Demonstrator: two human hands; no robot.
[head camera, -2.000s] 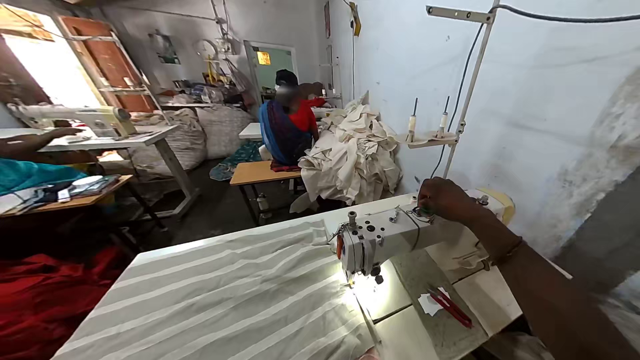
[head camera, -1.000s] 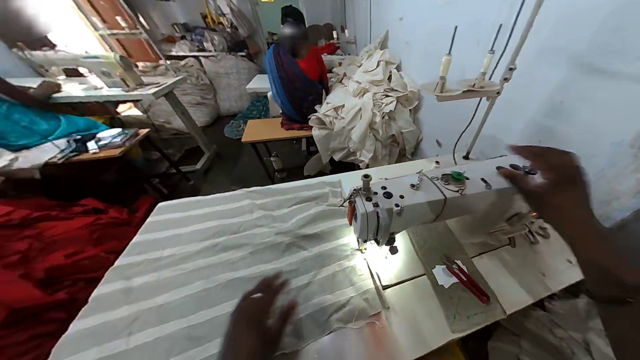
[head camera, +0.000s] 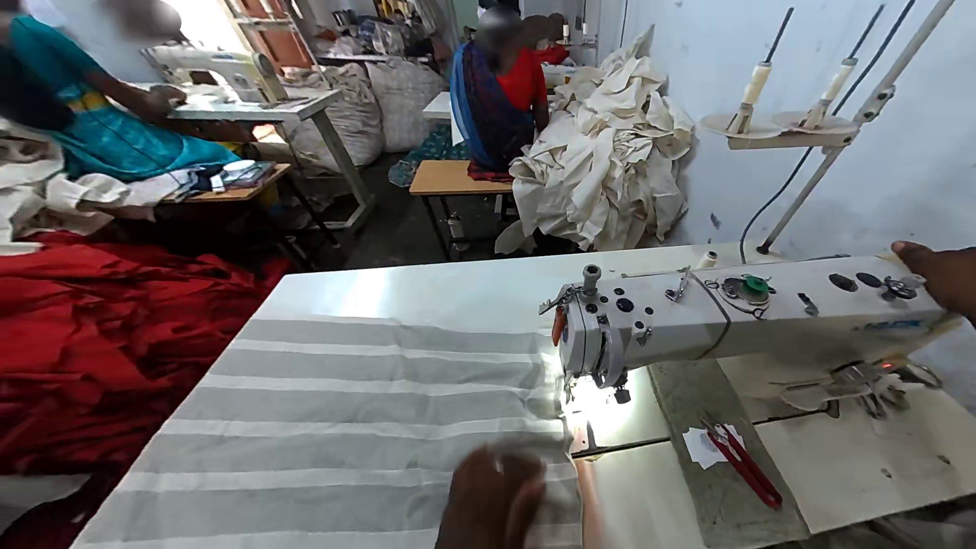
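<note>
A grey-and-white striped cloth (head camera: 358, 427) lies over the left part of the sewing table, its right edge by the lit needle area of a white industrial sewing machine (head camera: 686, 313). Low in the middle, my left hand (head camera: 492, 488), blurred, is over the cloth near that edge; its fingers look curled, but whether they pinch fabric is unclear. At the right frame edge my right hand (head camera: 942, 274) is at the machine's handwheel end, mostly cut off by the frame. Red-handled thread snips (head camera: 743, 465) rest on a paper scrap on the machine bed.
A thread stand with cones (head camera: 789, 137) rises behind the machine. Red cloth (head camera: 114, 358) is heaped at left. Beyond the table are a cream fabric pile (head camera: 610, 137), a wooden stool (head camera: 457, 177) and a seated person (head camera: 503, 99). Another person (head camera: 99, 114) sits at a machine at left.
My right hand has moved from the top of the machine arm to its right end. My left hand, not visible two seconds ago, has come over the cloth and moved rightward toward its edge.
</note>
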